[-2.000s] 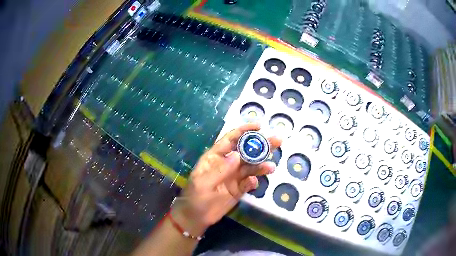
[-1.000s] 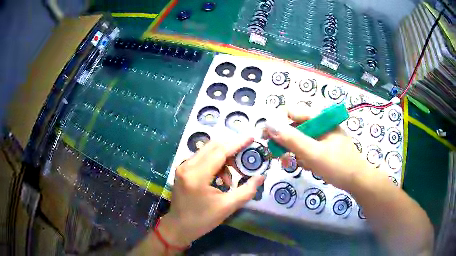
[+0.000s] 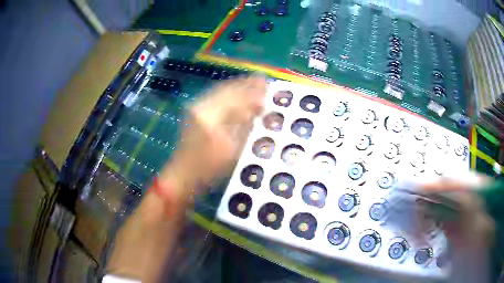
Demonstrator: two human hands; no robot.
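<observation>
The white foam tray (image 3: 331,149) lies on the green mat. Its left columns show empty dark pockets with tan centre dots; its right part holds rows of silver-ringed round drivers (image 3: 338,235). My left hand (image 3: 221,124) is blurred, between the clear blister tray and the foam tray's upper left corner; whether it holds anything cannot be told. My right hand (image 3: 445,215) is blurred over the foam tray's lower right part. A green piece, perhaps the probe handle, shows beside it at the right edge of the picture.
A clear blister tray (image 3: 146,124) with a few black parts lies left. More blister trays (image 3: 359,47) with white tags lie at the back. Loose dark discs (image 3: 266,26) sit on the far mat. Cardboard (image 3: 91,83) stands left, stacked sheets (image 3: 489,69) right.
Both hands were together over the tray with a driver and the green probe. My left hand has moved up and left, my right hand right and down. More loose discs show at the back.
</observation>
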